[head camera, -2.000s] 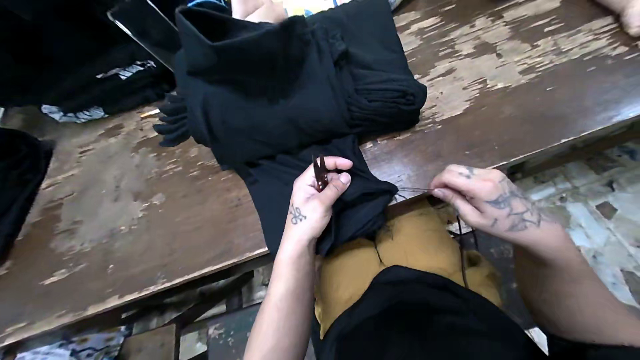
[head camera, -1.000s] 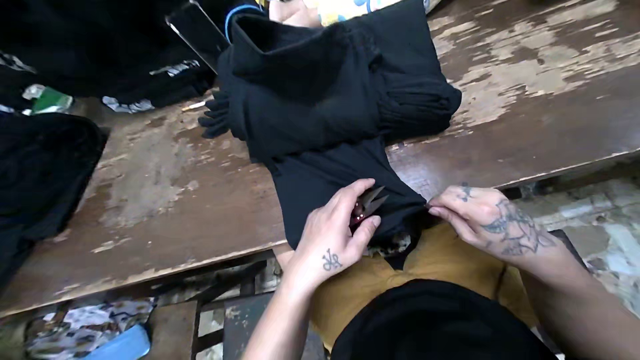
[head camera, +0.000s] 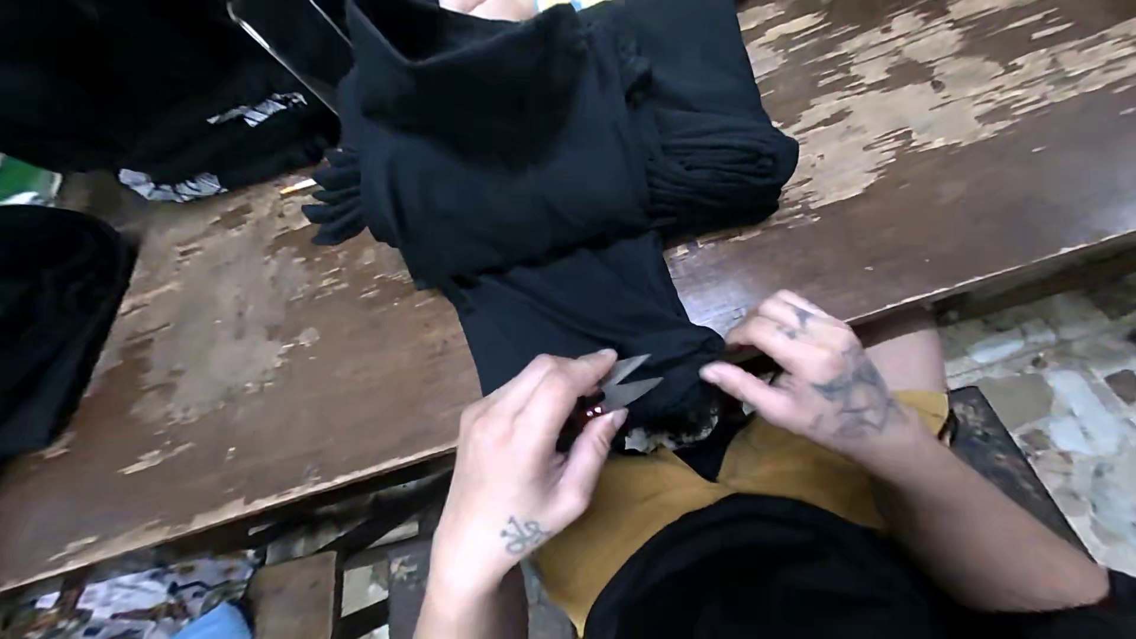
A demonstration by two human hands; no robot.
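Observation:
My left hand (head camera: 532, 435) holds small red-handled thread snips (head camera: 627, 382), their two pointed blades apart over the black fabric. The black knit garment (head camera: 559, 319) hangs over the table's front edge toward my lap, under a folded black cloth bundle (head camera: 506, 151). At the garment's right lower edge is my right hand (head camera: 799, 364), its thumb and index finger slightly apart beside the cloth. Whether it pinches any fabric or thread there cannot be told.
The wooden table (head camera: 355, 355) has worn, peeling paint. More black cloth lies at the far left (head camera: 53, 319), and black garments with white print (head camera: 177, 106) lie at the back left. Part of another person (head camera: 488, 9) shows at the top. A wooden stool (head camera: 293, 590) stands below.
The snips' blades, upright in my left hand two seconds ago, now point right over the cloth. My right hand, farther out to the right then, is now close beside the garment edge, its fingers less closed.

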